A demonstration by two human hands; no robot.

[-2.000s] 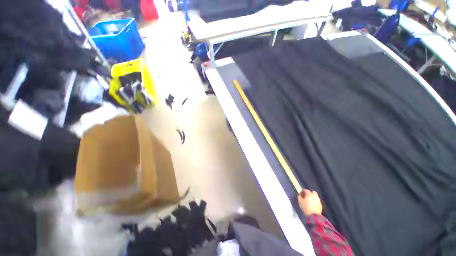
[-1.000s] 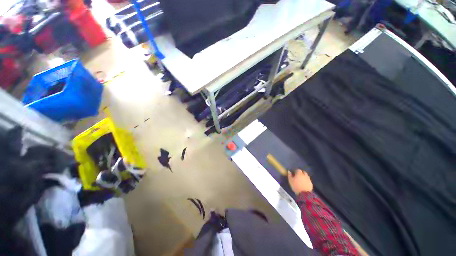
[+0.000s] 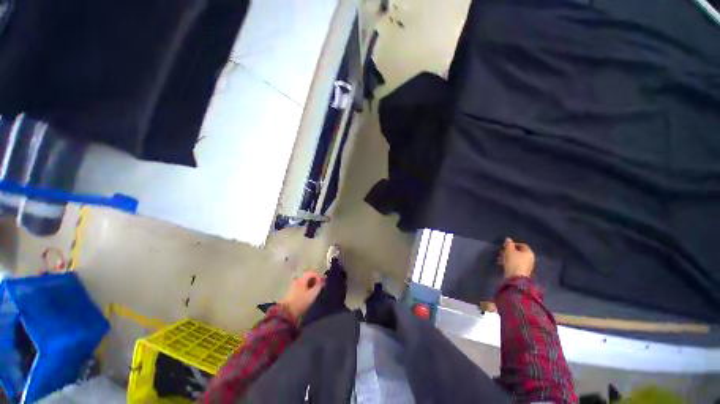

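The black fabric ply lies wrinkled over the dark grey bed, and its far-left part hangs over the bed end. My right hand is at the cloth's near edge, close to the bed corner, with its fingertips closed on that edge. The wooden yardstick lies along the near side of the bed, below and right of my right hand, untouched. My left hand is in the air over the floor with its fingers curled. I see nothing in it, but its fingertips are too blurred to tell whether they are closed.
A pale bed rail with a red button at the corner is close to my body. A white table with dark cloth stands to the left across a narrow aisle. A yellow crate and a blue crate are at the lower left.
The view has turned towards the bed end and down. My right hand has let go of the yardstick and moved to the cloth edge. My left hand has come into view.
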